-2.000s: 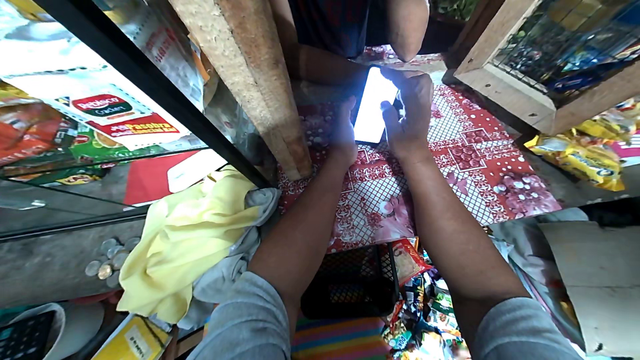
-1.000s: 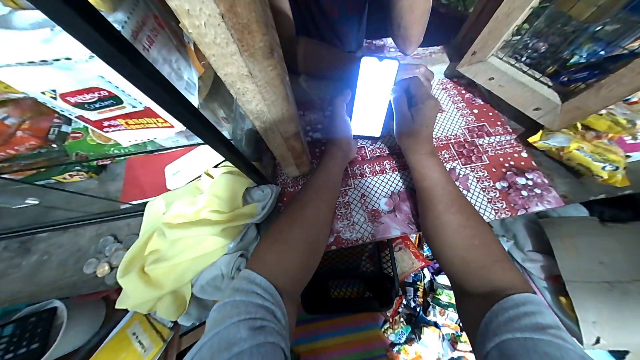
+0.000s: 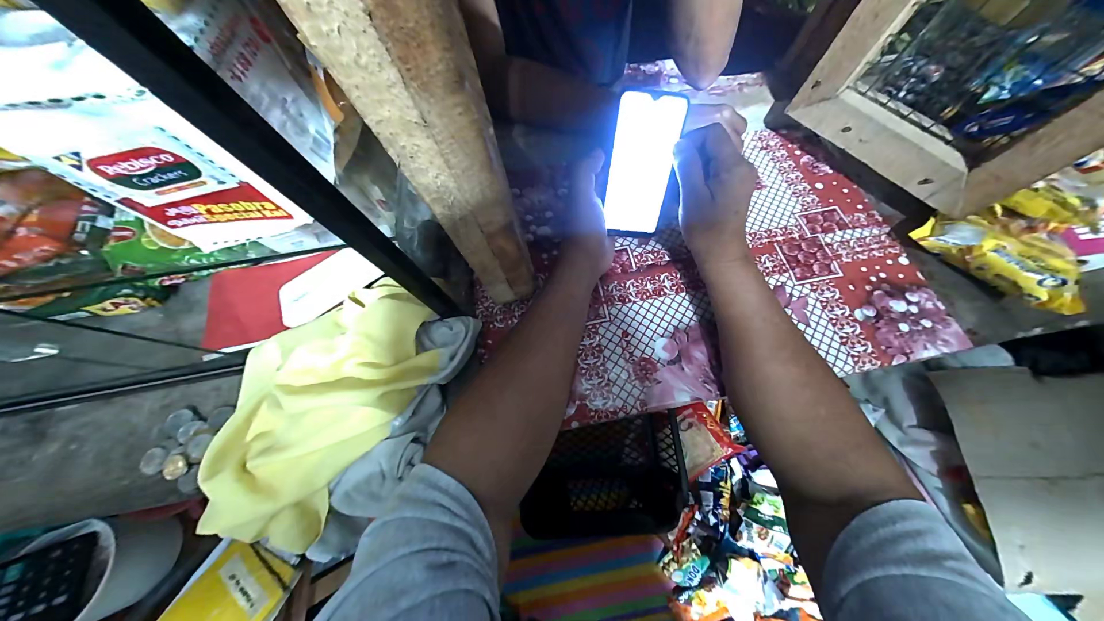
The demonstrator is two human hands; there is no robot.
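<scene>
A smartphone (image 3: pixel 645 164) with a glaring white screen is held upright above a red and white patterned tablecloth (image 3: pixel 638 345). My left hand (image 3: pixel 591 211) grips its left edge, fingers mostly hidden behind it. On the right side, my right hand (image 3: pixel 716 185) is closed against the phone's edge, its fingers bent. Glare hides the screen's content and part of the fingertips. Just beyond the phone, another person's forearm (image 3: pixel 552 95) rests along the far side of the table.
A wooden post (image 3: pixel 431 129) and glass display case stand left, beside a yellow cloth (image 3: pixel 319 397) and several coins (image 3: pixel 185 440). A black plastic basket (image 3: pixel 604 500) and snack packets (image 3: pixel 742 535) lie below. At right are a wood-framed mesh panel (image 3: pixel 888 138) and yellow packets (image 3: pixel 1009 259).
The phone was lower and more tilted two seconds ago, and has been raised slightly. My right thumb, earlier over the screen, has moved off to its right edge.
</scene>
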